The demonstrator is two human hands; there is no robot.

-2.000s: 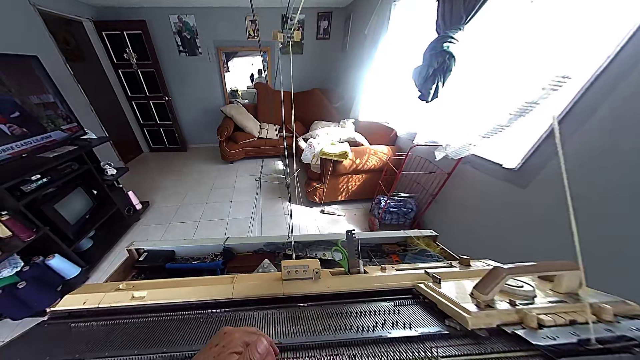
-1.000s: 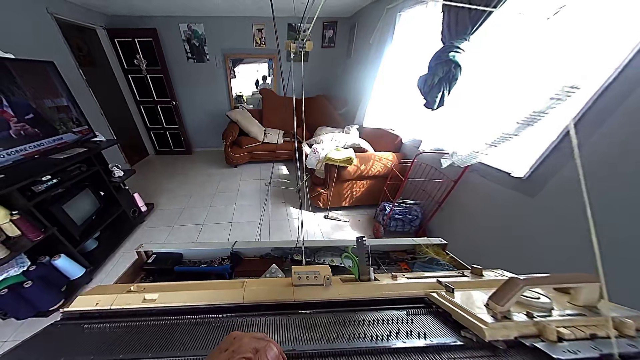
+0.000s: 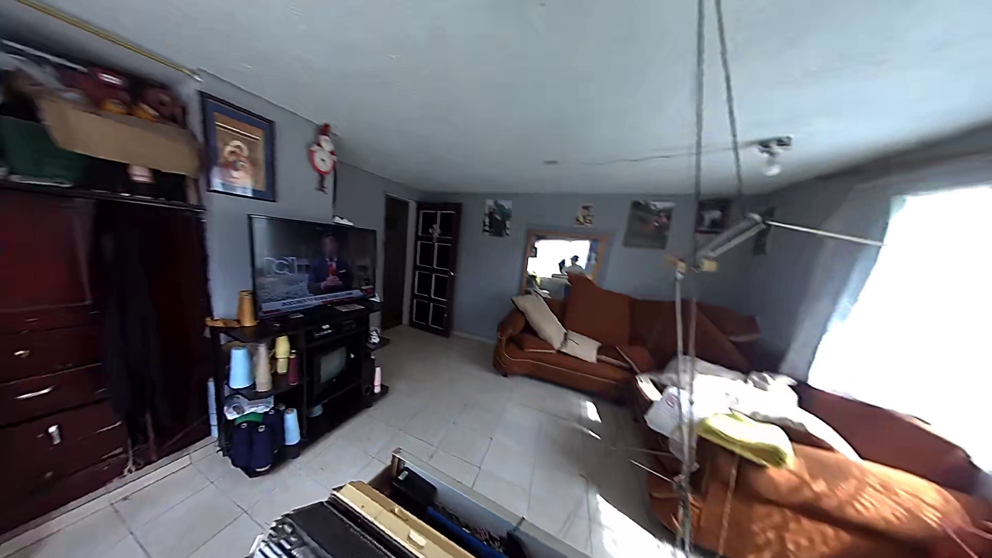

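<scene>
Neither my left hand nor my right hand shows in the head view now. At the bottom edge, the left end of a knitting machine is in sight, with its black bed and a cream-coloured rail. Behind the rail lies an open tray with dark and blue things in it. The yarn mast rises at the right, with a small clamp and guide arm near its upper part. The machine's carriage is out of view.
A black stand at the left bears a television and several yarn cones. Farther left is a dark red wardrobe. Orange sofas stand across the tiled floor, one with a yellow-green cloth on it.
The view has swung up and to the left. A hand seen over the needle bed at the bottom in both earlier frames is out of view, as is the carriage at the right.
</scene>
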